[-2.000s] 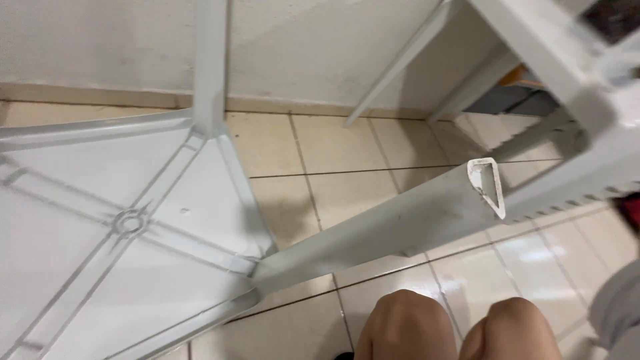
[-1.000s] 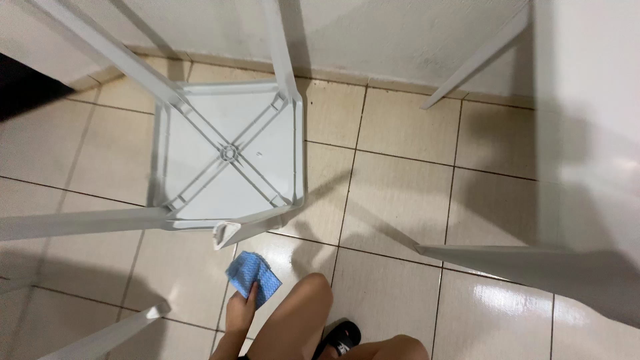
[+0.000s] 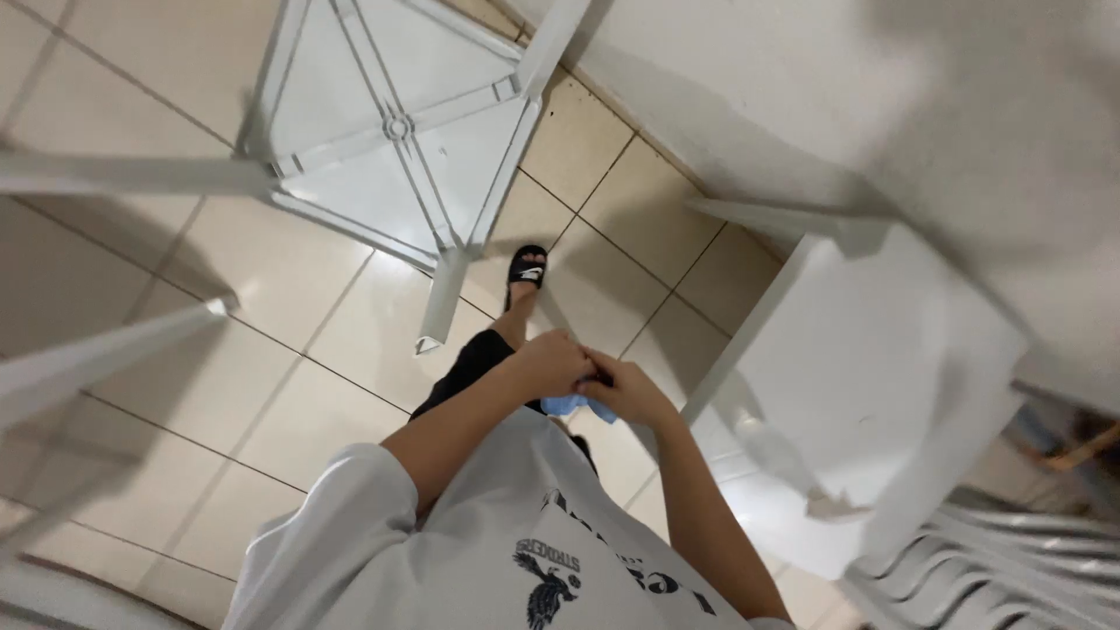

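Observation:
In front of my shirt, my left hand (image 3: 551,363) and my right hand (image 3: 626,387) meet, both closed on a bunched blue cloth (image 3: 564,405). Most of the cloth is hidden beneath the fingers. An upturned white plastic table (image 3: 350,175) lies on the tiles at the upper left, its ribbed underside showing. One of its legs (image 3: 446,297), with a hollow end, points toward me, left of my hands. Another white plastic table (image 3: 814,376), also with its legs raised, is on the right.
Stacked white plastic pieces with wavy slats (image 3: 989,560) are at the lower right. A white leg (image 3: 114,350) juts in from the left. The wall (image 3: 787,105) runs along the upper right. My sandalled foot (image 3: 528,267) rests on the floor tiles (image 3: 612,254).
One hand held the blue cloth low beside the upturned table a second ago; now both hands are together on it before my shirt. The view has turned strongly.

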